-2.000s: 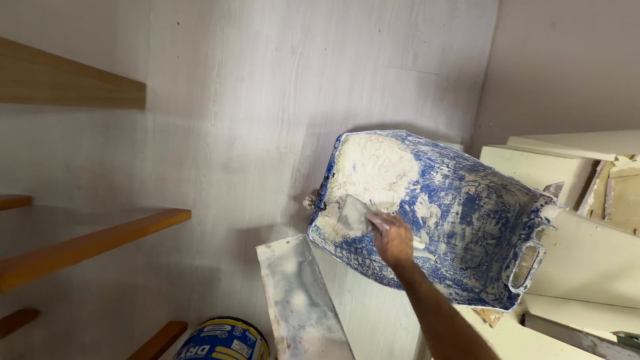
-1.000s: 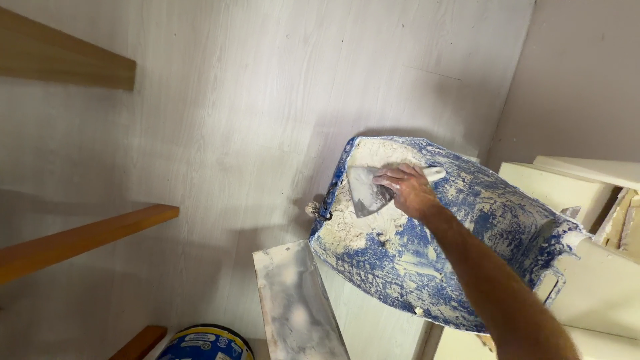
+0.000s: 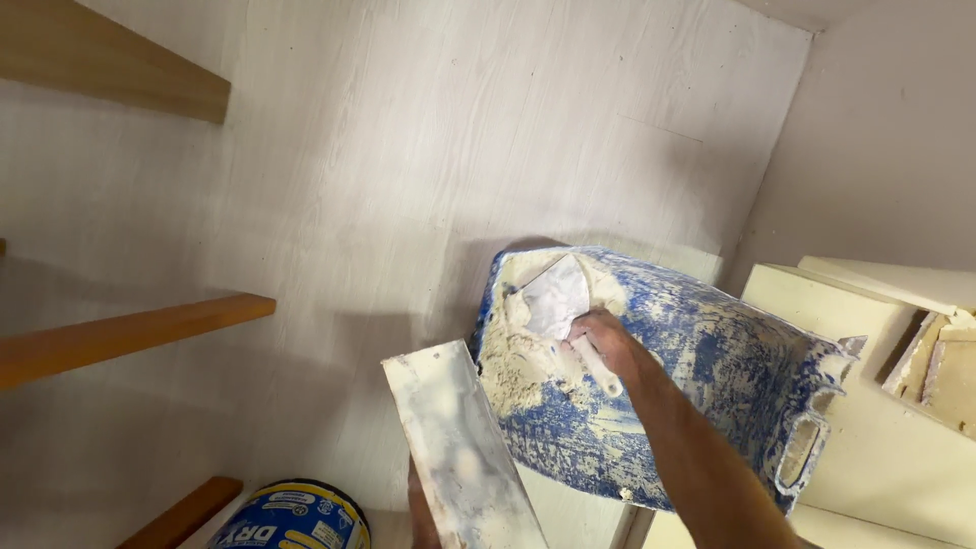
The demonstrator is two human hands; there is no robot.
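Note:
My right hand [image 3: 602, 339] grips the pale handle of a putty knife [image 3: 560, 297], whose wide triangular blade lies in wet cream plaster [image 3: 522, 374]. The plaster fills the left end of a blue plastic trough [image 3: 686, 343], heavily smeared with dried compound. Left of the trough, a long flat steel plastering blade [image 3: 465, 450] slants up from the bottom edge, its face streaked with whitish residue. My left hand [image 3: 421, 511] shows only partly along that blade's left side, mostly hidden behind it, holding it.
Wooden bars [image 3: 137, 333] reach in from the left, above a pale wood-look floor [image 3: 381, 191]. A blue bucket [image 3: 297, 515] with printing stands at the bottom left. Cream panels [image 3: 862, 381] and a box-like piece with broken material lie at the right, beside the wall [image 3: 892, 152].
The putty knife has turned in my right hand, its handle now pointing down and right, with plaster across its blade. My left hand has come into view beside the long blade.

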